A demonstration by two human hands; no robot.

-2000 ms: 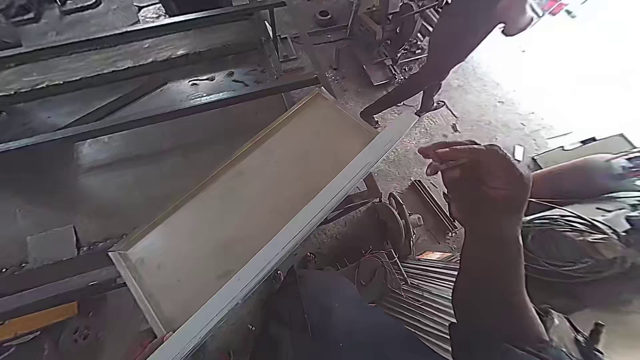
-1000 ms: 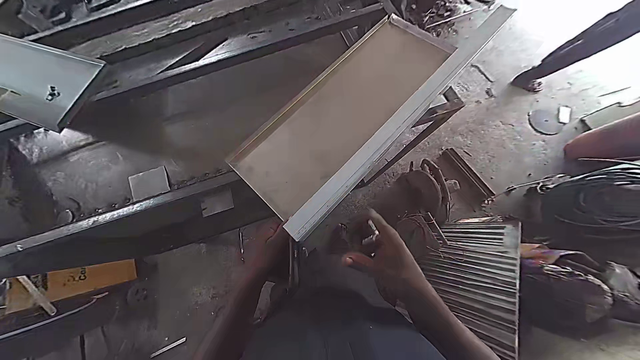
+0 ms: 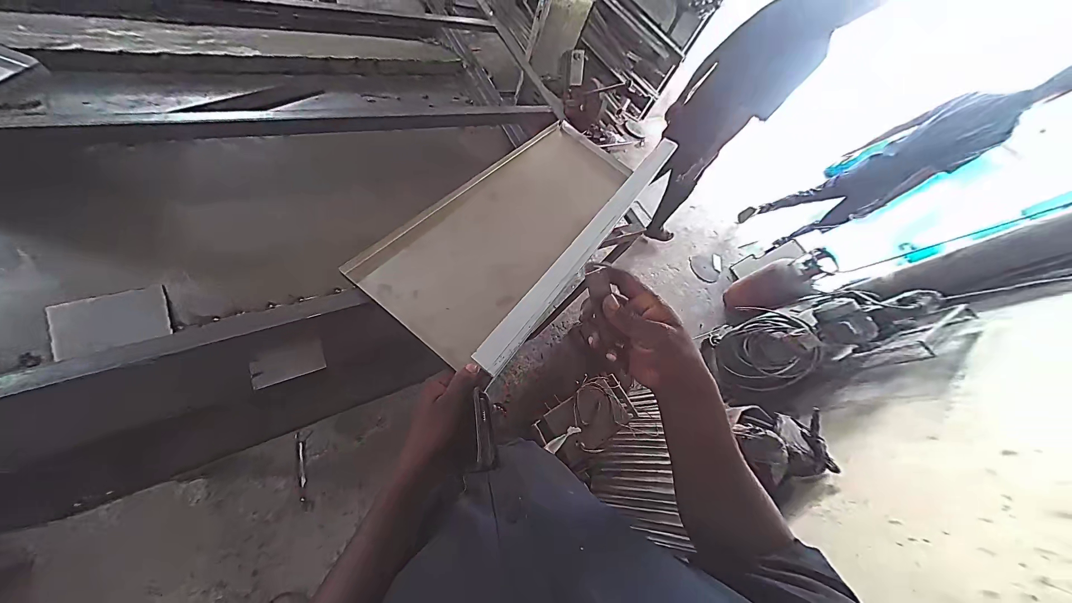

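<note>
A shallow sheet-metal tray [image 3: 494, 243] with folded edges lies tilted across the frame, its far left corner over a dark metal workbench frame. My left hand [image 3: 452, 402] grips its near corner, thumb on top, and a dark narrow object hangs just below that hand. Close to the tray's white right-hand flange [image 3: 578, 260] is my right hand [image 3: 632, 327], fingers curled, with a small light piece showing between thumb and fingers; what it is cannot be told.
The steel-framed bench [image 3: 209, 335] fills the left side, with a small square plate [image 3: 109, 322] on it. Two people stand at the upper right. Coiled cable [image 3: 766, 347], a gas cylinder [image 3: 770, 283] and a ribbed metal grille [image 3: 636, 477] lie on the floor at right.
My right hand, held away from the tray two seconds ago, is now near its white flange. The view has shifted, and a second person has come into sight at the upper right.
</note>
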